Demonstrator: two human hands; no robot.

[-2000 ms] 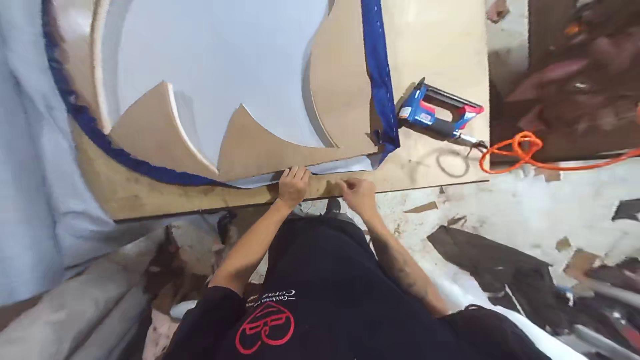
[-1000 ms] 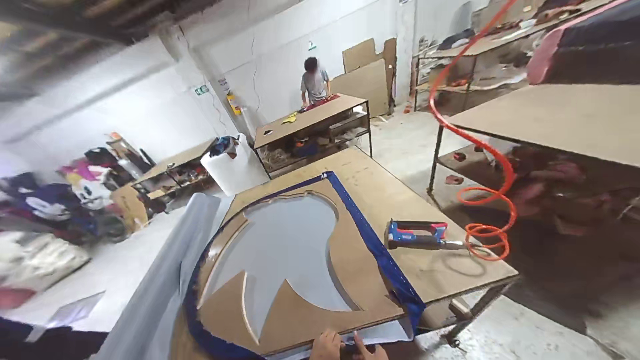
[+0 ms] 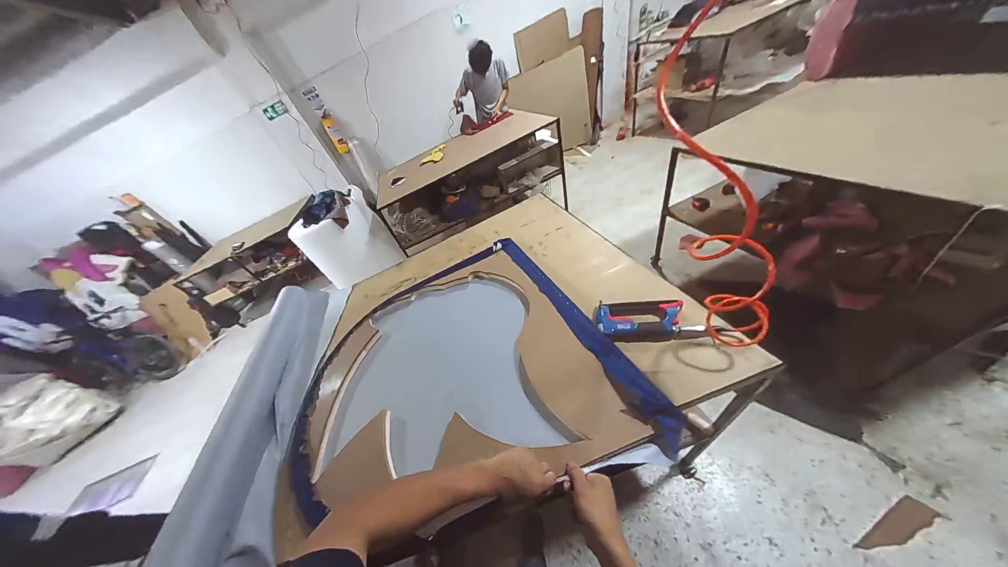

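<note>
A shaped board panel [image 3: 551,362] with a large curved cutout lies on the worktable, grey fabric [image 3: 441,346] showing through the opening and blue fabric [image 3: 579,327] running round its border. At the panel's near edge, my left hand [image 3: 520,474] is closed on the pale fabric edge. My right hand [image 3: 589,496] pinches the same edge just to the right, thumb and finger together. Right of the panel, a blue and red pneumatic stapler [image 3: 639,319] lies on the table, joined to a coiled orange air hose [image 3: 748,213].
A grey fabric roll [image 3: 236,417] leans along the table's left side. Beyond the worktable [image 3: 543,224], a person [image 3: 482,83] stands at another table [image 3: 480,153]. A white bin-like roll [image 3: 346,240] stands behind. Another table [image 3: 882,126] is at the right, and a brown scrap [image 3: 898,521] lies on the floor.
The view has tilted up from looking straight down. Both hands stay at the panel's near edge; they were apart two seconds ago and are now closer together.
</note>
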